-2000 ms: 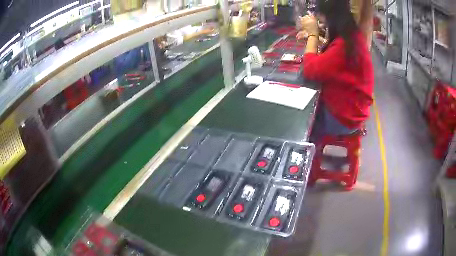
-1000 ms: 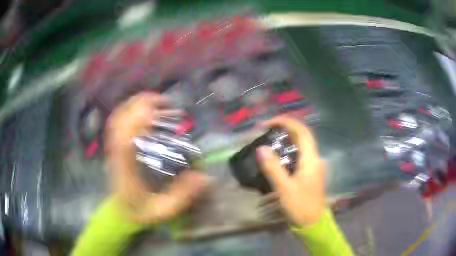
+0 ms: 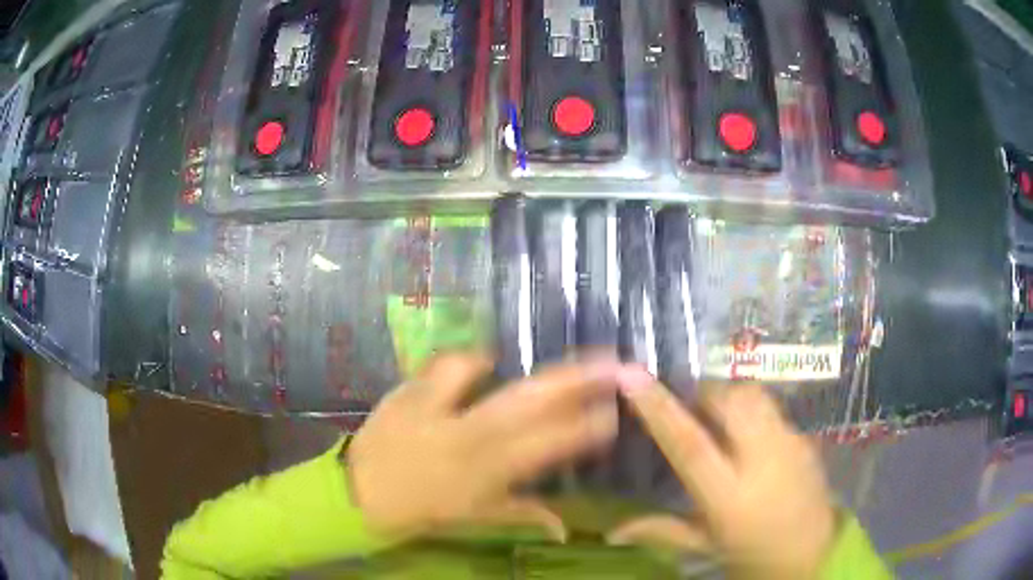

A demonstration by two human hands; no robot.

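A row of several glossy black phones (image 3: 589, 283) stands on edge, side by side, at the middle of the work area. My left hand (image 3: 481, 448) and my right hand (image 3: 731, 465) close around the row's near end from both sides. Their fingertips meet over it and hide that end. Both hands are slightly blurred. Just beyond, a clear tray (image 3: 340, 204) holds several black phones, back up, with pale patches and red round buttons, such as the middle phone (image 3: 574, 68).
A part-filled tray (image 3: 79, 215) lies at the far left, and more units with red dots (image 3: 1023, 295) show at the right edge. A white label strip (image 3: 782, 361) and a green patch (image 3: 430, 329) show on the covered work area. A yellow floor line shows at lower right.
The view has swung from the side bench to the work area. My hands, earlier apart with dark glossy items, are now together at the row on edge.
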